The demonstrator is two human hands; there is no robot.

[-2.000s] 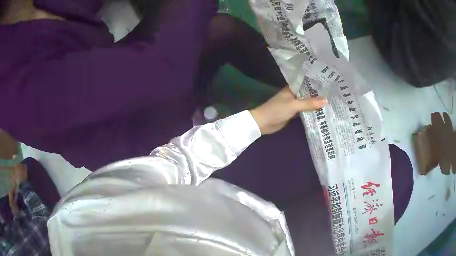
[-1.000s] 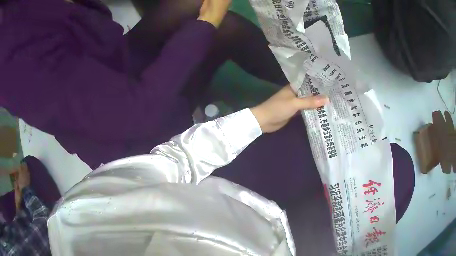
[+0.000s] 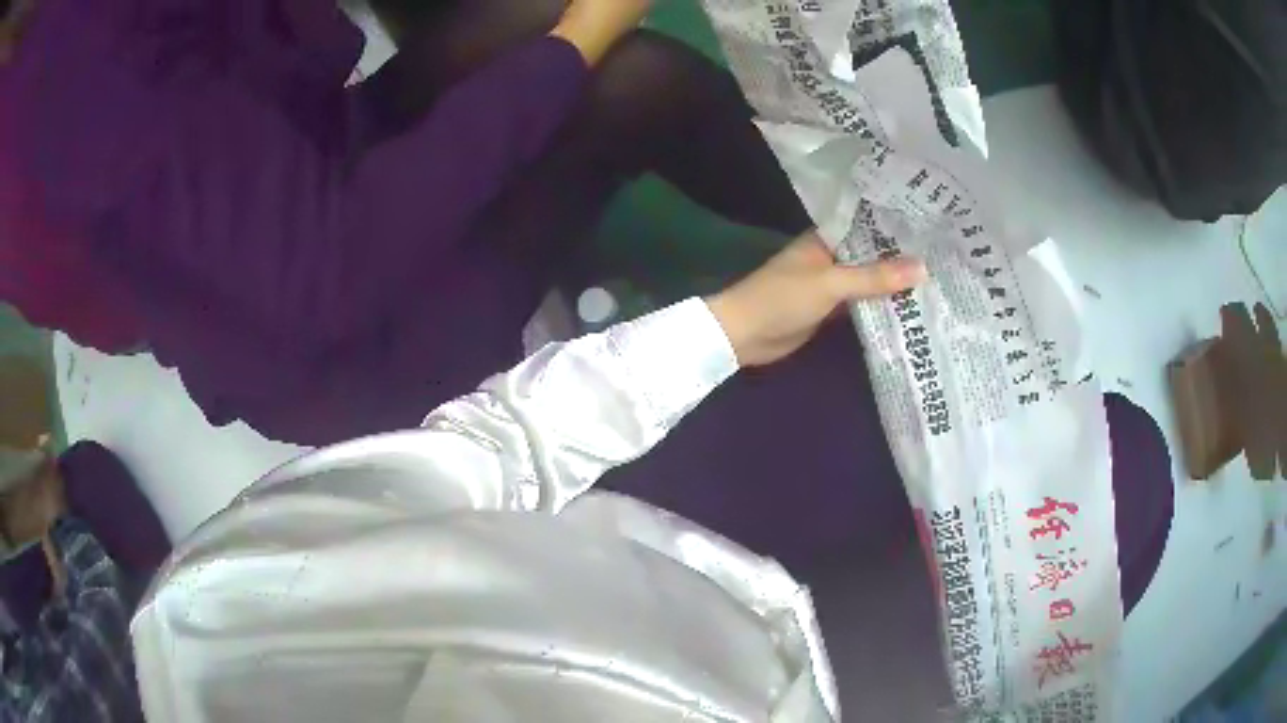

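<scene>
A long folded newspaper wrap (image 3: 1016, 438) runs from the top edge to the bottom edge at the right, over the purple-clothed lap. It is crumpled and overlapped near the top, with red masthead characters low down. A narrow dark edge, which may be part of a black panel (image 3: 929, 88), shows between the folds near the top. The rest of it is hidden by paper. My left hand (image 3: 812, 297) grips the wrap's left edge, thumb on top and fingers behind the paper. My right hand is not in the picture.
A person in purple (image 3: 297, 240) sits close at the left, a hand at the top edge. A plaid sleeve (image 3: 88, 622) is at lower left. Brown cardboard pieces (image 3: 1200, 410) lie on a white surface (image 3: 1129, 318) at the right. A dark rounded shape (image 3: 1164, 106) is at upper right.
The neighbour in purple has shifted, and a forearm and hand now reach to the top edge. My left hand keeps its grip and the newspaper wrap has barely moved.
</scene>
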